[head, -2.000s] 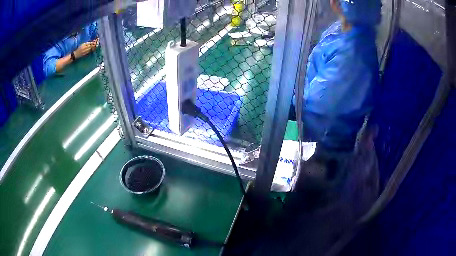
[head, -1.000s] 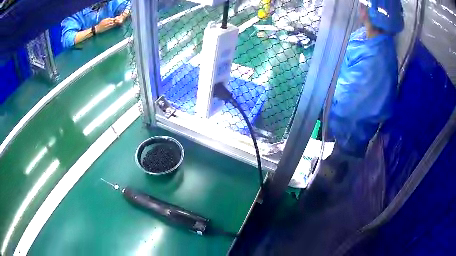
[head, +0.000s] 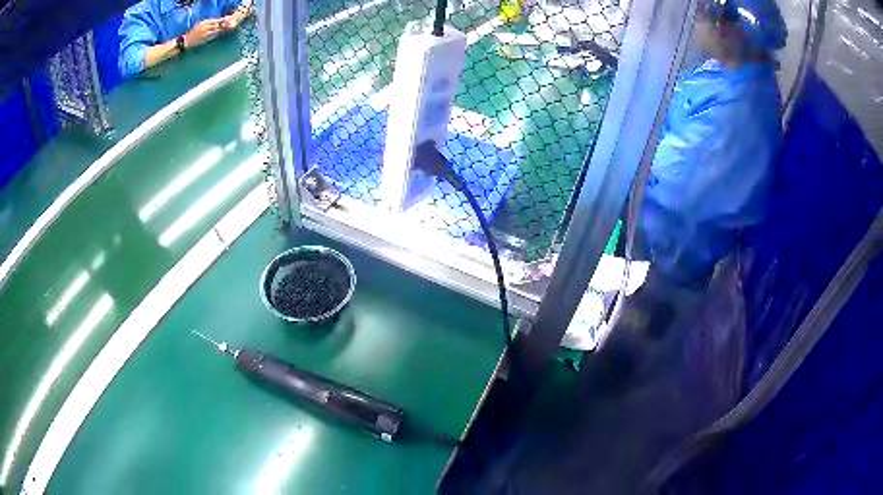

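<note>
Neither of my hands is in the picture. A black electric screwdriver (head: 319,393) lies on the green bench top (head: 184,425), its thin bright bit (head: 208,340) pointing to the upper left and its cord end toward the bench's right edge. Behind it stands a small round bowl (head: 308,283) with a pale rim, holding a mass of tiny black pieces, too small to make out singly.
A metal-framed mesh partition (head: 407,249) stands behind the bowl, with a white power strip (head: 422,111) and black cable (head: 484,224). Behind it is a blue bin (head: 492,179). A curved conveyor (head: 126,261) runs left. People in blue smocks (head: 715,160) are beyond.
The view has shifted, first moving the bench things right in the picture, then slightly up. The screwdriver and bowl keep their places on the bench. The person at right has turned or leaned slightly.
</note>
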